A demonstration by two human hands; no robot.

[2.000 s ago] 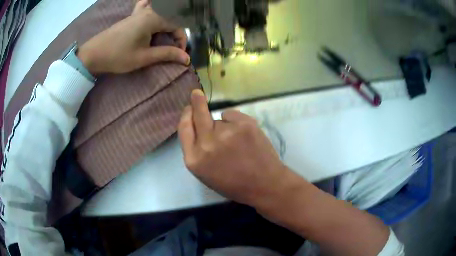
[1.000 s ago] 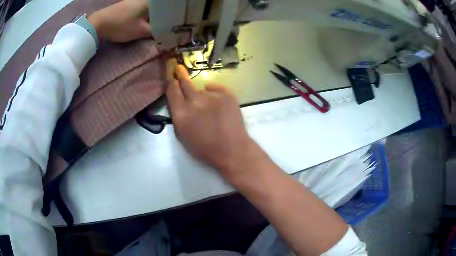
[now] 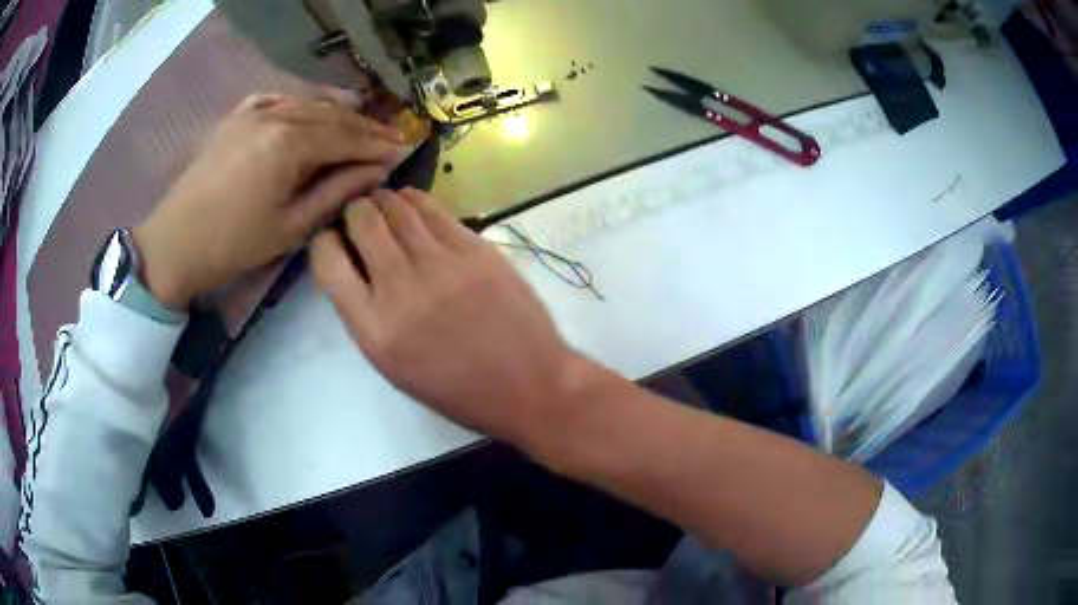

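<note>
The pinkish-brown striped panel [image 3: 118, 213] lies on the white table left of the sewing machine, its near edge dark. My left hand [image 3: 266, 189] is on the panel, fingertips closed on its edge by the presser foot [image 3: 485, 104]. My right hand [image 3: 437, 307] is beside it, fingertips pinching the dark binding [image 3: 414, 171] at the same edge. The fingertips of both hands partly hide the edge and each other. A brown strip [image 3: 408, 123] shows by the foot. A black strap [image 3: 201, 343] hangs near my left wrist.
Red-handled thread snips [image 3: 757, 128] lie on the yellowish machine bed [image 3: 591, 130]. A loose thread tail [image 3: 556, 258] lies on the white table [image 3: 709, 272]. A small black piece [image 3: 896, 89] is at upper right. A blue basket [image 3: 1005, 378] at lower right holds white sheets [image 3: 887, 343].
The panel edge has shifted near the foot. My left hand has come down over it, and my right hand has moved left to meet it. The black loop beside my right hand is no longer visible.
</note>
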